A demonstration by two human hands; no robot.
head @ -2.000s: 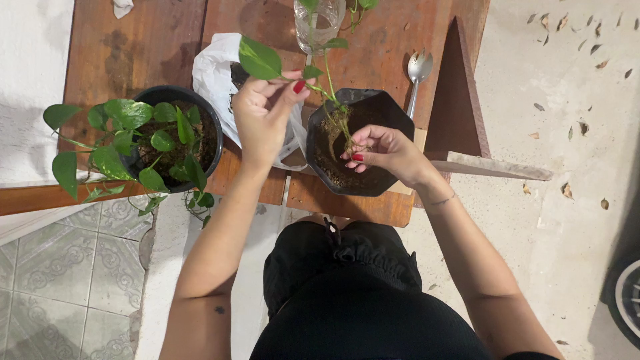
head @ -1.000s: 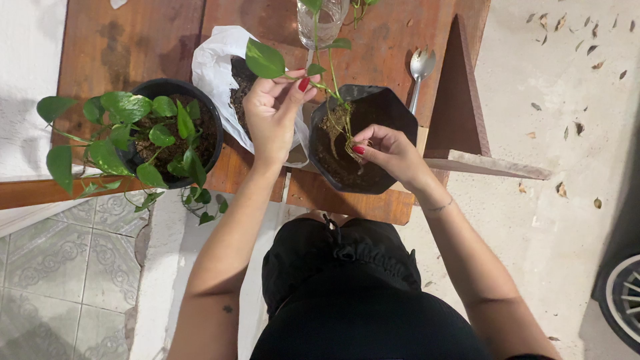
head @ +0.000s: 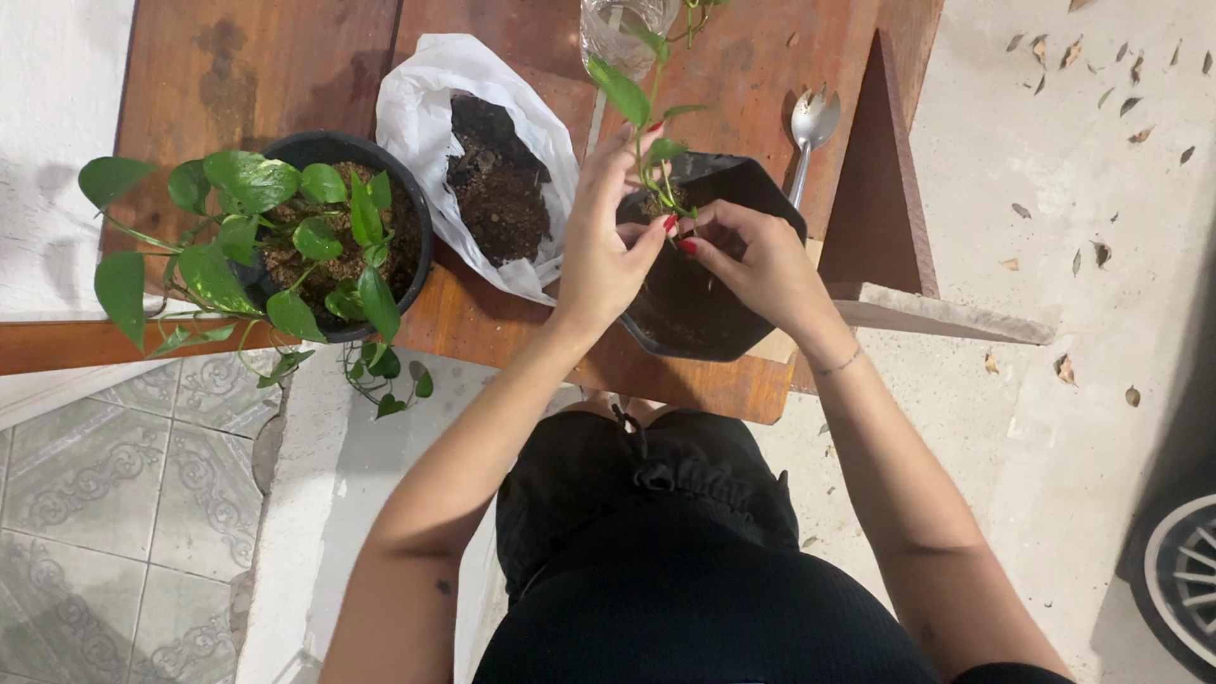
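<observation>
A pothos cutting (head: 655, 114) with thin stems and green leaves stands upright over a dark octagonal pot (head: 698, 318). My left hand (head: 616, 223) has its fingers around the stem on the pot's left side. Opposite it, my right hand (head: 750, 261) pinches the lower stem and roots, and its fingertips nearly meet the left thumb. Soil shows low inside the pot; my hands hide part of it. A white plastic bag (head: 404, 109) holding dark and brown soil (head: 499, 204) lies open to the left.
A round black pot (head: 423, 237) with a leafy pothos (head: 252, 180) sits left on the wooden table (head: 594, 366). Behind the octagonal pot is a clear glass container (head: 617, 43). A metal spoon (head: 814, 119) lies at its right, beside upright wooden boards (head: 888, 199).
My left hand has come down along the stem, closer to my right hand. The cutting's leaves now hang lower over the pot.
</observation>
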